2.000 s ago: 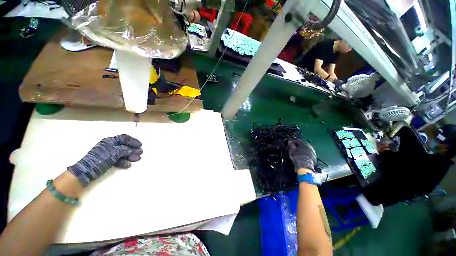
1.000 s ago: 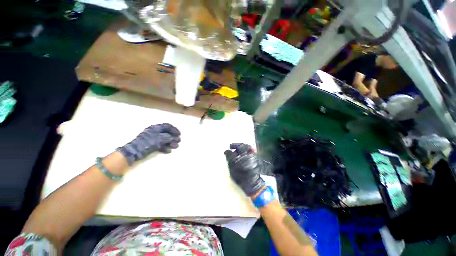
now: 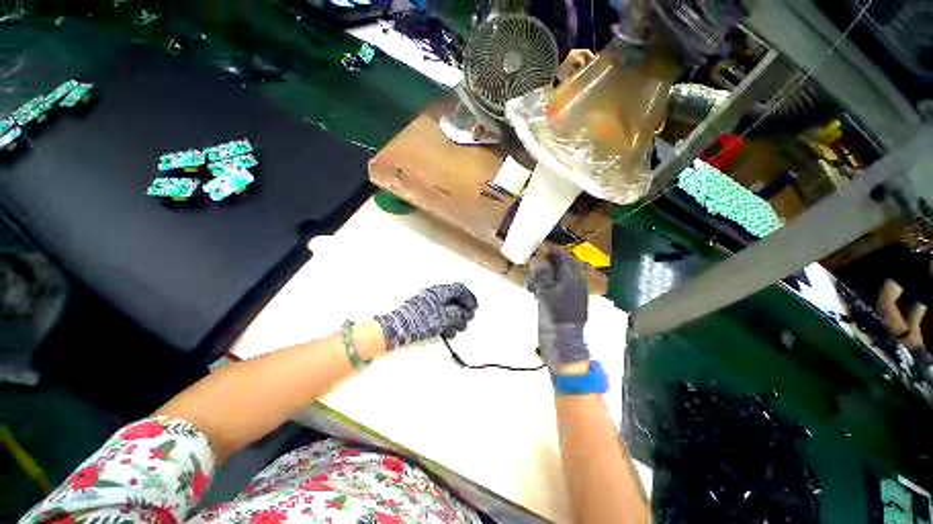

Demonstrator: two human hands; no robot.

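Note:
A thin black cable (image 3: 496, 366) runs in a curve over the white work sheet (image 3: 409, 409), from my left hand to my right hand. My left hand (image 3: 430, 314), in a striped grey glove, is closed on the cable's left end. My right hand (image 3: 560, 302), in a grey glove, is raised beside the tip of the white nozzle (image 3: 540, 213). The cable's other end passes at the right hand's palm. The right fingertips are curled, and what they pinch is too small to tell. The nozzle head has a clear plastic cover (image 3: 593, 128).
Several green circuit boards (image 3: 227, 182) lie on the black mat (image 3: 133, 241) at left. The wooden machine base (image 3: 435, 169) and a fan (image 3: 509, 63) stand behind. A tangled cable pile (image 3: 731, 461) lies at lower right. A grey post (image 3: 757, 266) slants across the right. Part of a person (image 3: 895, 302) shows at far right.
My right hand has moved from the cable pile to the nozzle. A cable now shows between both hands. The view has turned left, bringing the mat's boards in.

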